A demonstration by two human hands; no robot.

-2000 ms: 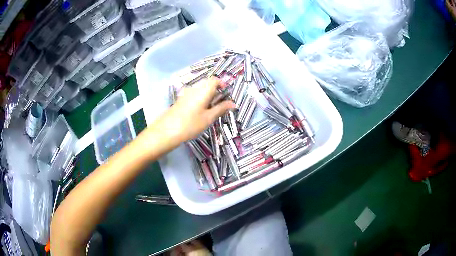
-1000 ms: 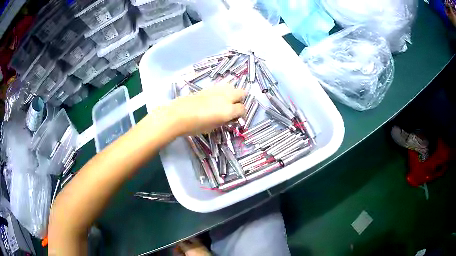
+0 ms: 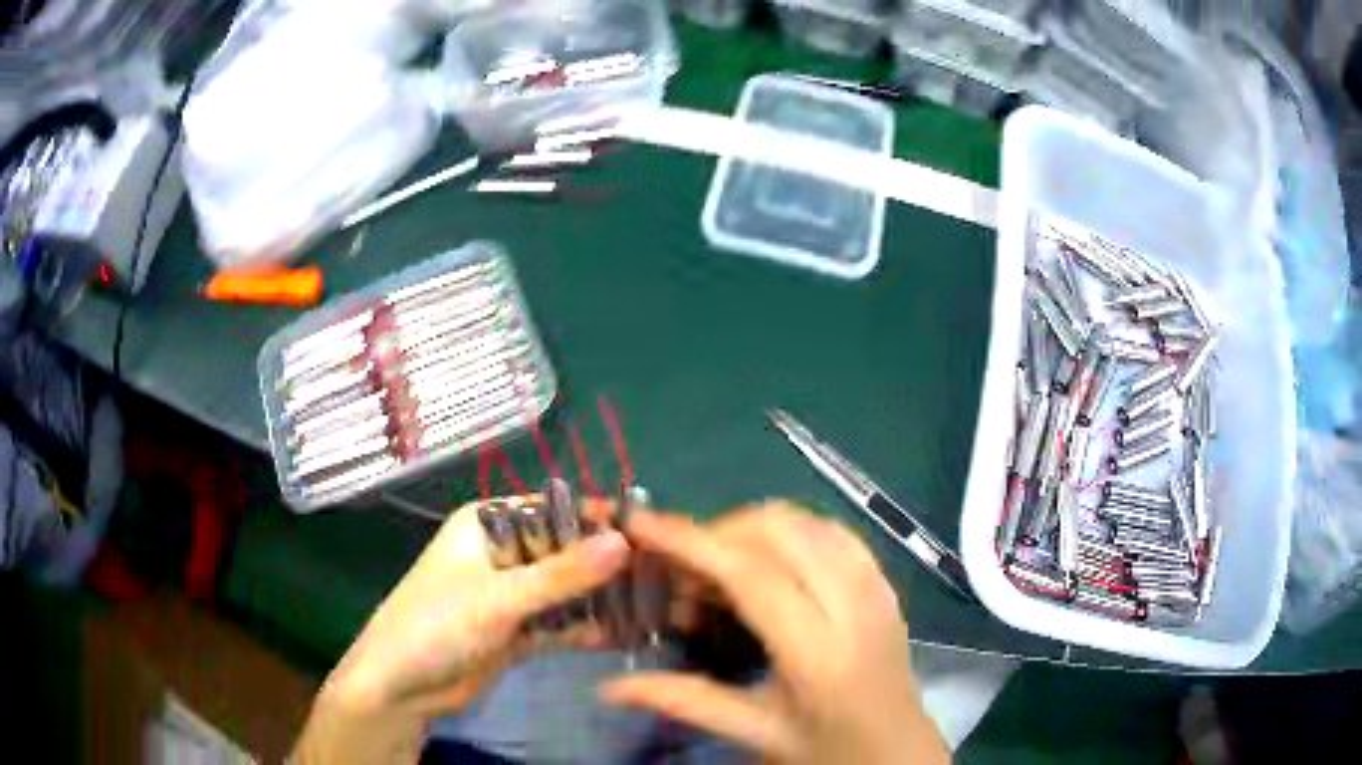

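Observation:
My left hand [image 3: 448, 620] holds several silver wired cylinders [image 3: 523, 531] side by side, red lead wires pointing up. My right hand [image 3: 814, 613] has one cylinder [image 3: 645, 590] between thumb and fingers, against the bunch; its exact contact is blurred. The packing box [image 3: 530, 411] sits beyond my left hand, with cylinders in rows and red wires along the middle. The bulk tub [image 3: 1255, 493] is at the right with loose cylinders jumbled inside.
A slim silver-and-dark tool [image 3: 874, 501] lies beside the tub. A clear lid [image 3: 799, 239] lies across a white strip [image 3: 941, 190]. An orange handle [image 3: 265, 284], plastic bag [image 3: 306, 127] and second box [image 3: 657, 67] with loose cylinders nearby are at back left.
The view has swung left, bringing the packing box into sight. My left hand, earlier in the tub, now holds cylinders over the near table edge, and my right hand has come up to them.

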